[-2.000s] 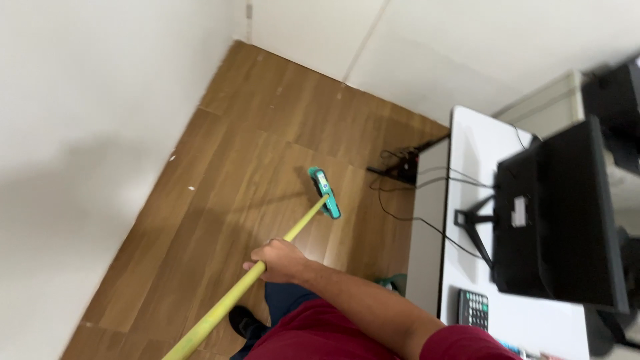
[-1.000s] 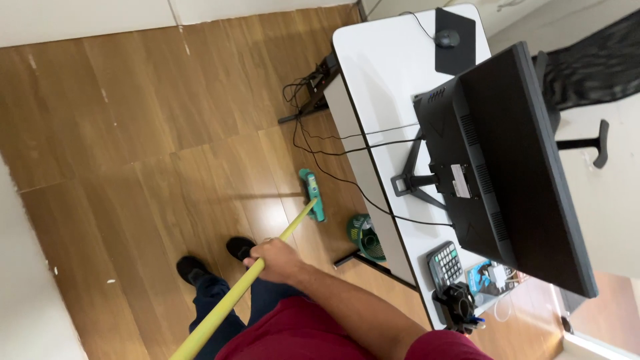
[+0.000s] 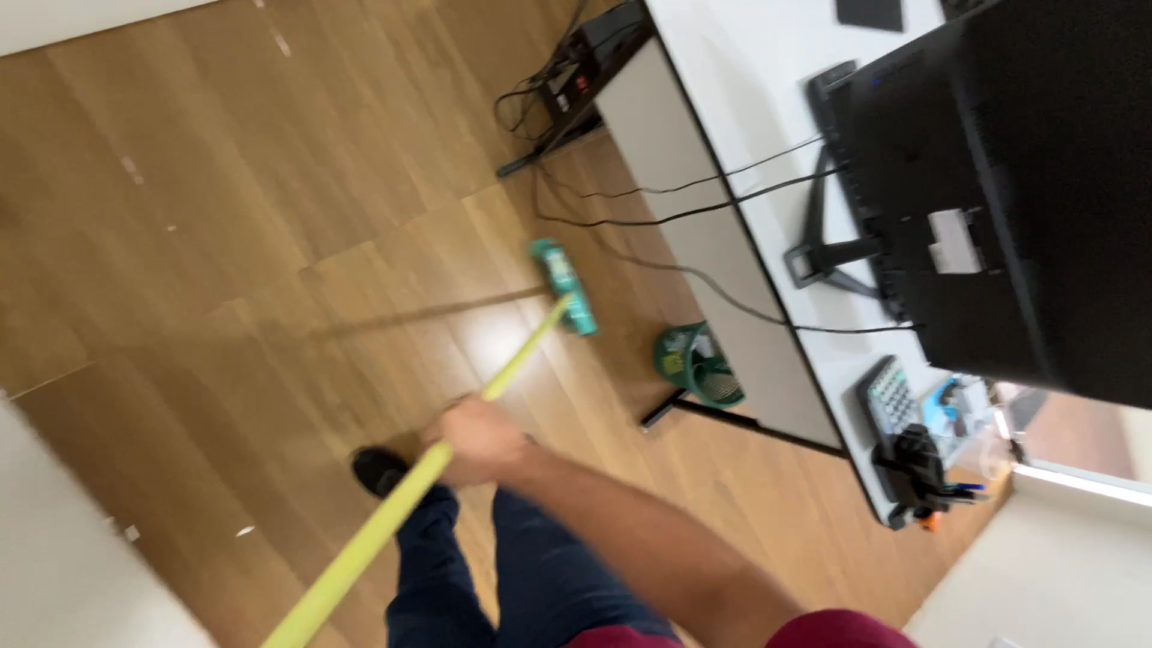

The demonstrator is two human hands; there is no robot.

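Observation:
My right hand (image 3: 474, 441) is closed around the yellow handle (image 3: 360, 549) of a broom. From the lower left the handle slants past my hand up to the green broom head (image 3: 564, 286), which rests on the wood-look floor (image 3: 225, 261). The broom head is slightly blurred and lies left of the desk, up and left of a green wastebasket (image 3: 693, 364). My left hand is out of view, and the handle's near end runs past the bottom edge of the view.
A white desk (image 3: 765, 207) holds a black monitor (image 3: 1035, 198), a calculator (image 3: 889, 396) and a black pen holder (image 3: 913, 472). Black cables (image 3: 666, 220) hang off its edge to the floor near a desk foot. Small white scraps (image 3: 245, 531) lie on the floor by the left wall.
The view has swung over toward the desk, and the wastebasket now shows more fully than two seconds ago. My right hand has stayed on the broom handle throughout.

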